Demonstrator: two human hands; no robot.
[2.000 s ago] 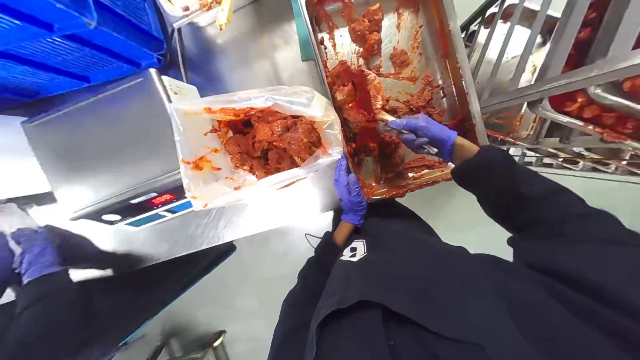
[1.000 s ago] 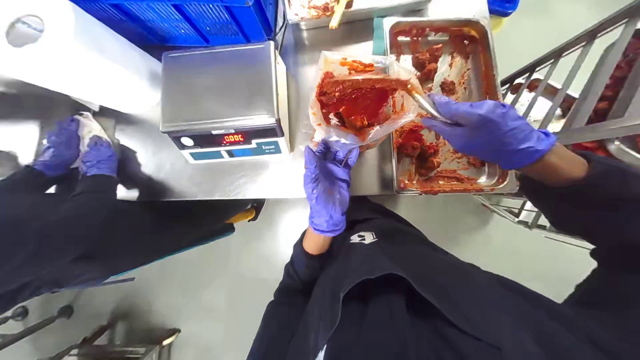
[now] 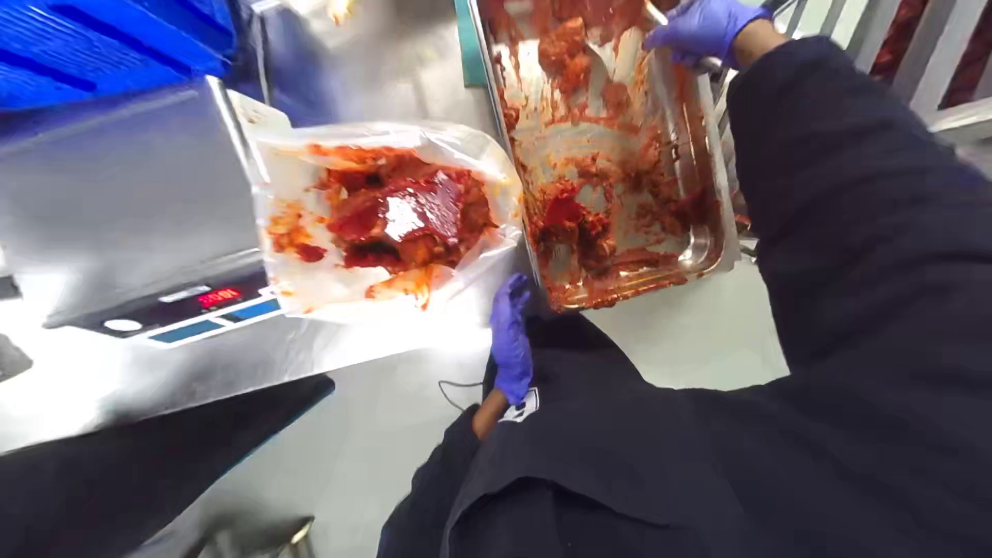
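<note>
A clear plastic bag point(image 3: 294, 267) lies open on the steel table, with red-sauced meat point(image 3: 411, 213) inside. To its right stands a deep steel tray point(image 3: 709, 267), smeared with red sauce and bits of meat. My right hand point(image 3: 705, 31), in a purple glove, grips the handle of a utensil point(image 3: 657, 14) over the tray's far right part; the utensil's other end is out of view. My left hand point(image 3: 511, 337), also gloved, is at the near left corner of the tray, close to the bag, with nothing visible in it.
A digital scale point(image 3: 132, 201) with a lit red display stands left of the bag. Blue plastic crates point(image 3: 116, 46) are behind it. A metal rack point(image 3: 930, 70) is at the right. Part of a dark garment point(image 3: 155, 449) shows at lower left.
My right hand has moved from the bag to the far right side of the tray, with the utensil. My left hand has let go of the bag, which lies on the table.
</note>
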